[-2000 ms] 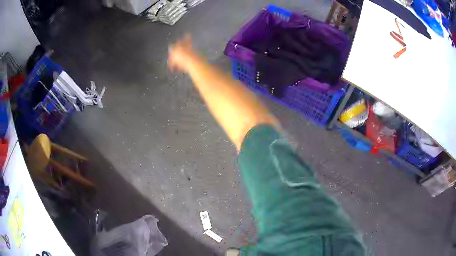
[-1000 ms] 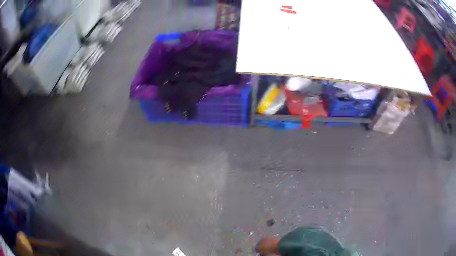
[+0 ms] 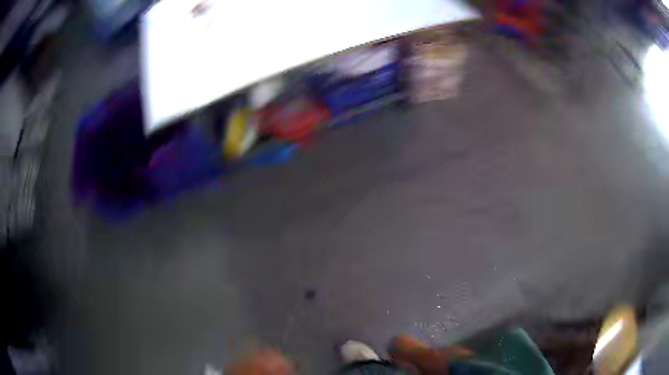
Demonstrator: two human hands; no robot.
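Observation:
The view is strongly blurred. My right hand [image 3: 419,353] shows low at the bottom, below a green sleeve [image 3: 522,353]. Its fingers are too blurred to read and no held thing can be made out. My left hand [image 3: 260,362] is a blurred skin-coloured patch at the bottom edge, mostly cut off. Both hands are over the grey floor [image 3: 381,234], touching nothing that I can see. A pale shoe tip [image 3: 359,351] shows between them.
A white-topped table [image 3: 242,51] stands ahead at the upper left, with red, yellow and blue things below it. A blue crate with purple lining [image 3: 110,157] stands at its left. A cardboard-like box [image 3: 436,69] is at its right end. A yellowish stool seat [image 3: 615,340] is at the lower right.
The view has swung right, so the table and crate have shifted left. The outstretched arm seen two seconds ago is now low at the bottom edge. A second hand patch has appeared.

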